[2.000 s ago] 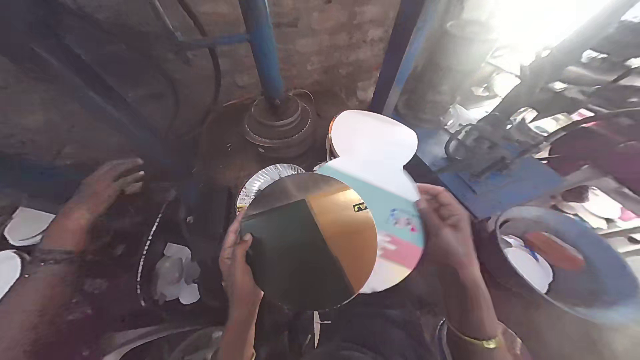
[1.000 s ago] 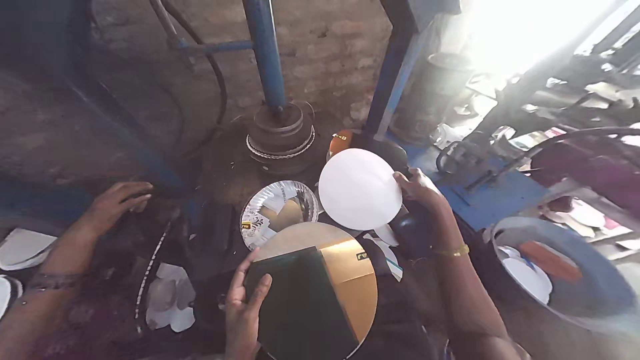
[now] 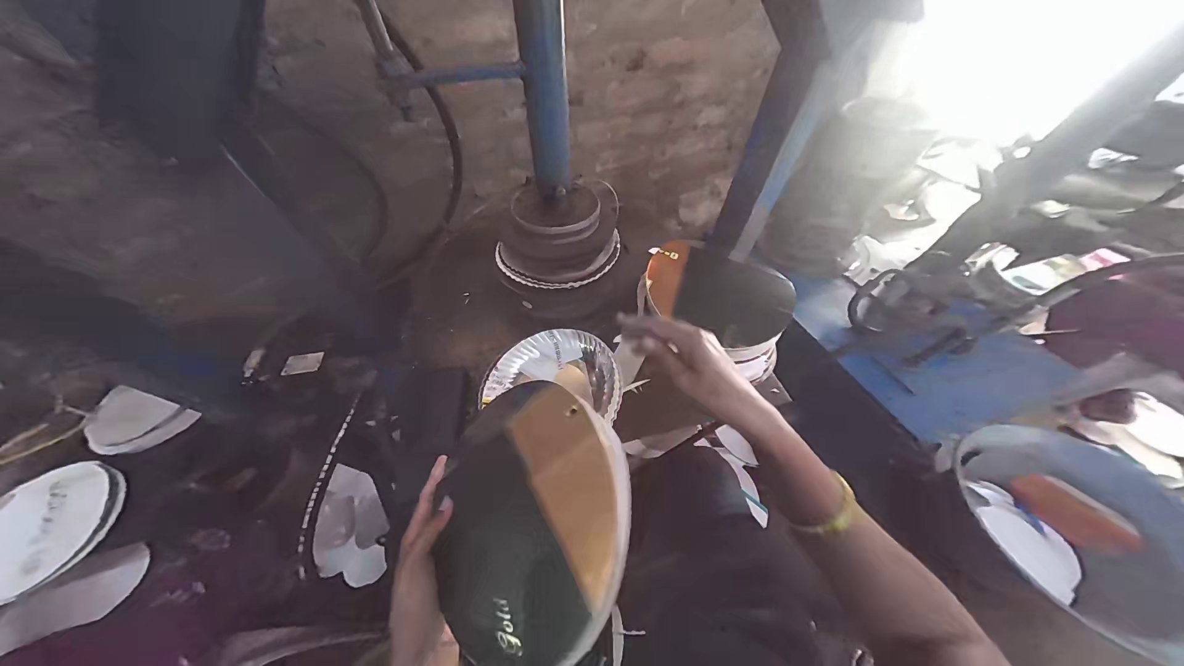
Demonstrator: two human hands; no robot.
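My left hand [image 3: 421,573] grips a stack of round printed card discs [image 3: 527,518], dark green and gold on the face, tilted up on edge. Nothing shows in my right hand [image 3: 680,356], whose fingers are somewhat apart and blurred, just left of another stack of discs [image 3: 731,301] with an orange and dark top. Between the hands, partly behind the held stack, lies a silvery fluted paper plate [image 3: 555,356] with printed scraps in it. Beyond it stands the round metal press die [image 3: 557,231] with a scalloped rim, below a blue post.
A blue metal frame [image 3: 934,361] is at the right, beside a grey basin [image 3: 1138,573] holding discs. White discs [image 3: 55,518] and card scraps [image 3: 351,527] lie at the left. A blue post [image 3: 546,102] stands before the brick wall.
The white-faced disc that my right hand held a second ago is out of that hand, and the right-hand stack's printed top shows more fully. The stack in my left hand has tilted upright.
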